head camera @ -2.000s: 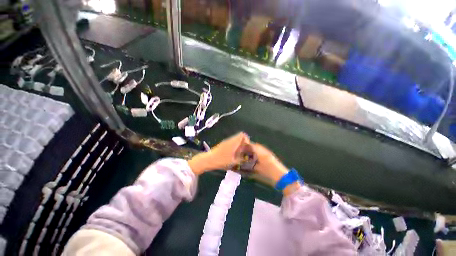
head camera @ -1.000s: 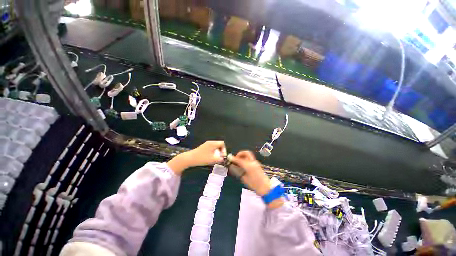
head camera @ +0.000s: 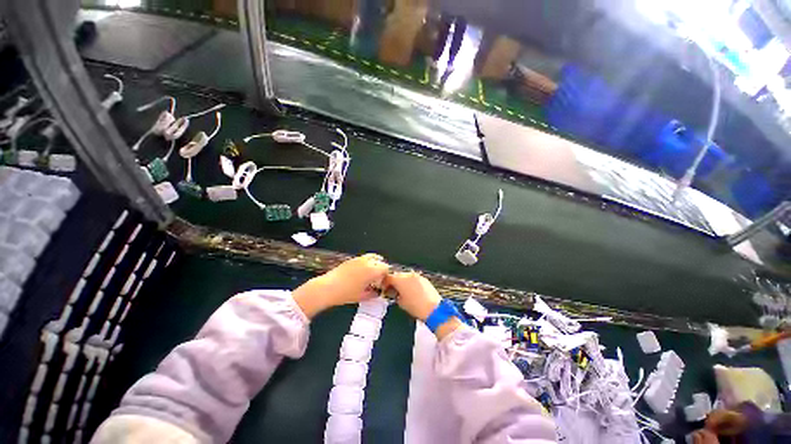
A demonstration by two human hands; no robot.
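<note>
My left hand (head camera: 351,280) and my right hand (head camera: 411,292) meet above the far end of a row of white shells (head camera: 349,373). Their fingertips are together around something small and dark, mostly hidden by the fingers; I cannot tell what it is. My right wrist has a blue band. A single unit with a white shell (head camera: 467,252) and a short cord lies on the green belt, ahead and to the right of my hands. A flat white-lilac sheet (head camera: 422,390) lies right of the row, partly under my right sleeve.
A pile of white cords (head camera: 579,373) and boards lies at the right. Corded pieces with green boards (head camera: 277,212) lie on the belt at left. Trays of white shells (head camera: 30,221) are stacked at far left. Metal posts (head camera: 257,61) stand at the belt. Another person's hand (head camera: 727,425) shows at lower right.
The view has shifted. Since the first frame, a single corded unit has come into sight on the belt at right. My hands have drawn closer together over the row's end since the middle frame.
</note>
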